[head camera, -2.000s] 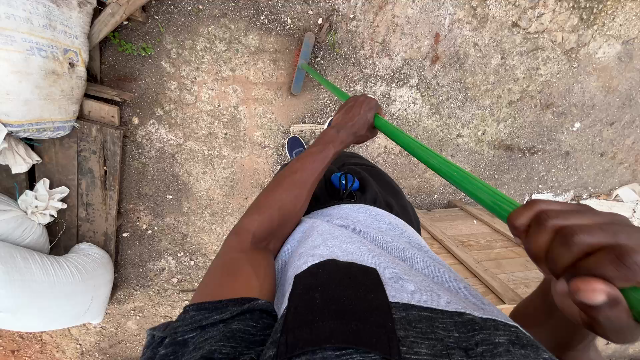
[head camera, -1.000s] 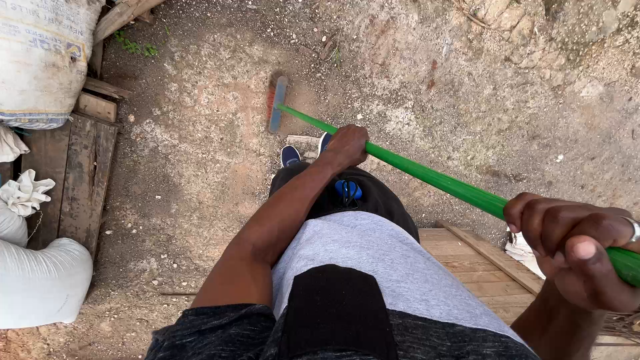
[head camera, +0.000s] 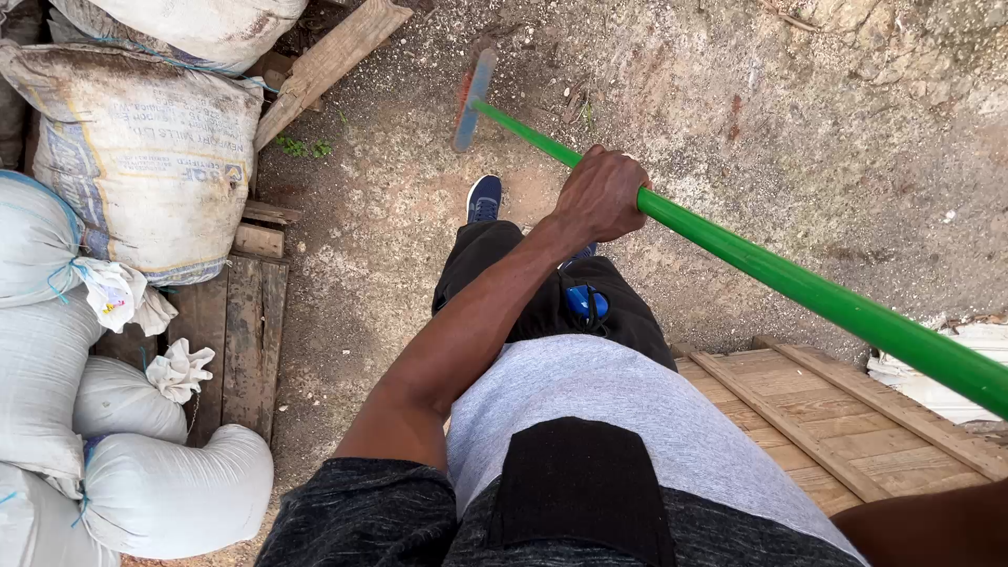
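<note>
My left hand (head camera: 605, 193) is closed around the lower part of a green broom handle (head camera: 787, 276). The handle slants from the broom head up to the right edge of the view, where its upper end is cut off. The push broom's blue head with reddish bristles (head camera: 475, 98) rests on the rough ground ahead of my feet, a little blurred. My right hand is outside the view; only part of its forearm shows at the lower right.
Full woven sacks (head camera: 150, 157) and tied white sacks (head camera: 177, 492) are piled on a wooden pallet (head camera: 256, 339) at the left. A loose plank (head camera: 331, 67) juts out there. Wooden boards (head camera: 835, 425) lie at the right. My blue shoe (head camera: 484, 198) is on the gritty ground (head camera: 370, 260).
The broom head has moved forward and to the right from where it was one second ago. My right hand, which gripped the upper handle, has left the view. More sacks show at the left.
</note>
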